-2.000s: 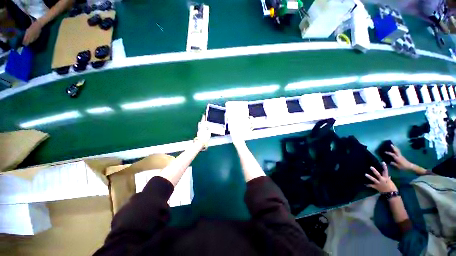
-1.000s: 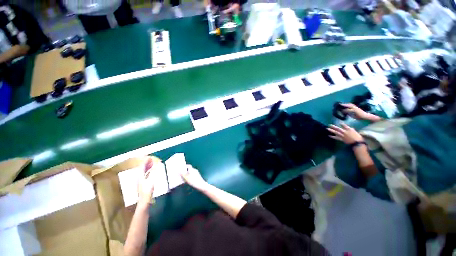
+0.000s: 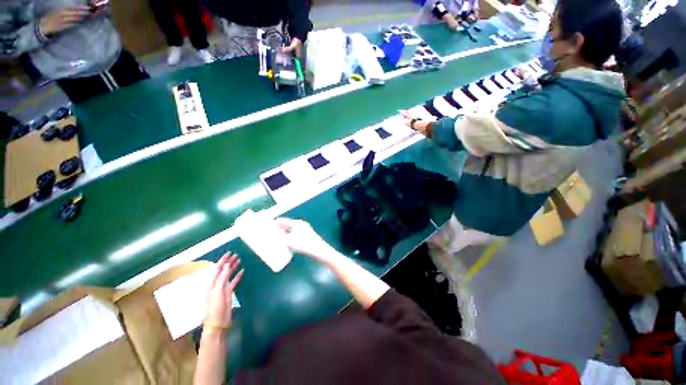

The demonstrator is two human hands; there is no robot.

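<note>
My right hand [image 3: 302,239] holds a white gift box [image 3: 264,242] by its right side, above the green bench near the belt rail. The box looks closed. My left hand [image 3: 220,289] is empty with fingers apart, beside the stack of closed boxes [image 3: 180,307]. The shipping carton [image 3: 139,331] stands at the lower left with white boxes inside. A row of open boxes [image 3: 317,161] with dark squares runs along the near belt edge.
Black inserts [image 3: 391,207] are piled on the bench at right. A person [image 3: 526,143] stands beyond them, one hand at the row. Across the belt [image 3: 150,197] are a brown board [image 3: 41,162] with black round products, a white strip [image 3: 191,110] and other people.
The white box has left the stack and moved up and right in my right hand. My left hand has let go. The neighbouring worker now reaches to the row, and the view has turned right.
</note>
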